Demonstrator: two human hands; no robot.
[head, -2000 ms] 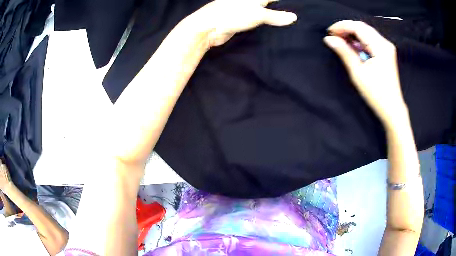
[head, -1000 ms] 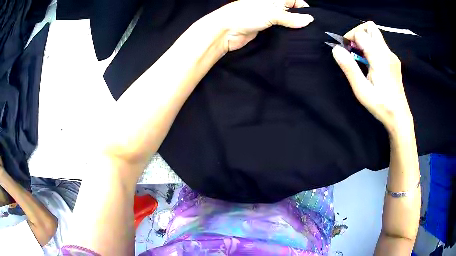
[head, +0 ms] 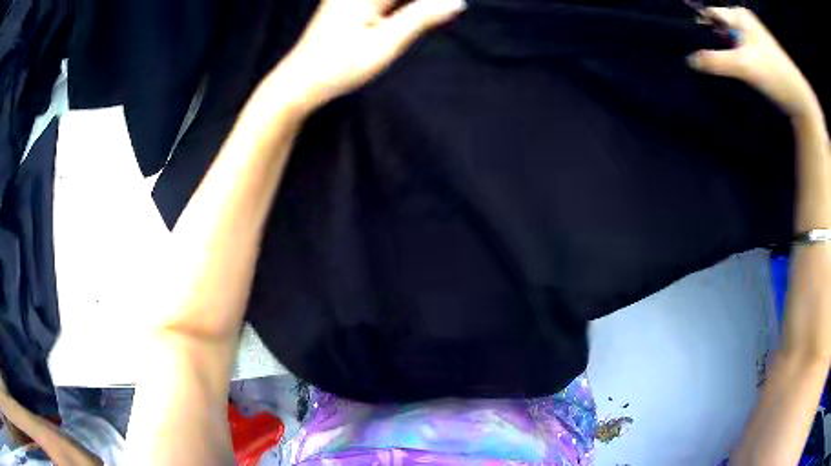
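Observation:
A large black garment or panel (head: 437, 209) spreads across the middle and hangs over the near table edge in front of my body. My left hand (head: 364, 41) is on its upper part at the top, thumb pointing right; its fingers are partly cut off by the frame edge. My right hand (head: 752, 55) is at the upper right, over the cloth. The thread snips (head: 729, 36) show as a small dark and blue part between its fingers; the blades are hard to make out.
More black garments (head: 23, 237) lie at the left and top left. The white tabletop (head: 100, 264) shows between them. Another person's arm (head: 41, 432) is at the lower left. A red object (head: 255, 435) and thread scraps are on the floor. Something blue (head: 780, 287) is at the right.
My right hand has moved up and right, and my left hand left, so they are farther apart. The black cloth has shifted and hangs lower in front of me. The snip blades show less clearly.

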